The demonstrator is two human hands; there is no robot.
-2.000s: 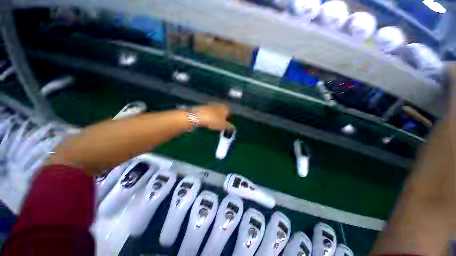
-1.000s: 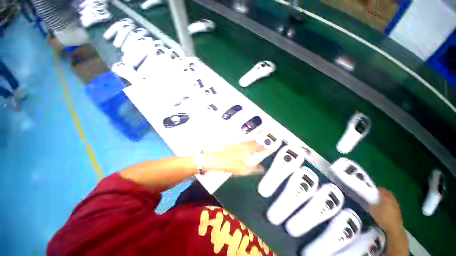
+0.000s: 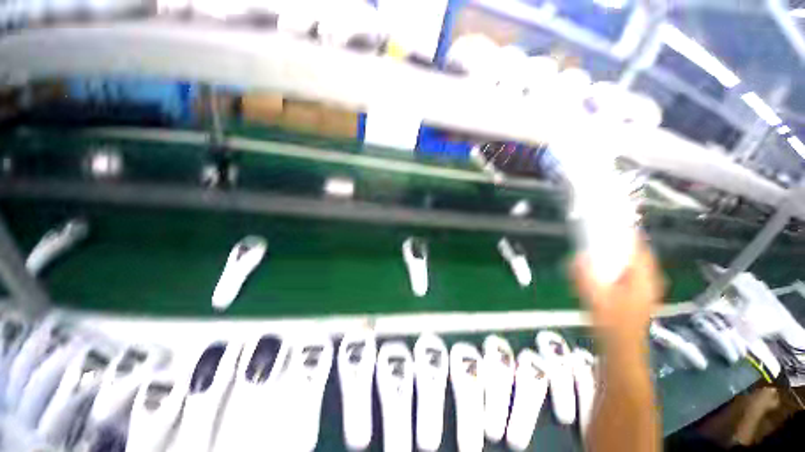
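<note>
My right hand (image 3: 622, 282) is raised at the right, blurred, with its fingers around the lower end of a white device (image 3: 604, 212). The device stands upright in front of the overhead shelf, and its details are washed out. My left hand is not in view. A row of white devices (image 3: 432, 388) lies side by side along the bench edge, heads away from me, with small displays and buttons. Two devices at the left centre have dark oval panels (image 3: 263, 357) on their heads.
Several white devices (image 3: 238, 272) lie spaced out on the green belt (image 3: 335, 274) beyond the pale edge rail (image 3: 477, 321). The overhead shelf (image 3: 291, 78) crosses above and holds white rounded devices (image 3: 631, 104). More devices and clear wrap (image 3: 768, 309) lie at the right.
The view has swung up and right from the bench. My right hand has risen from beside a device at the belt rail to shelf height with a device. My left hand has left the picture.
</note>
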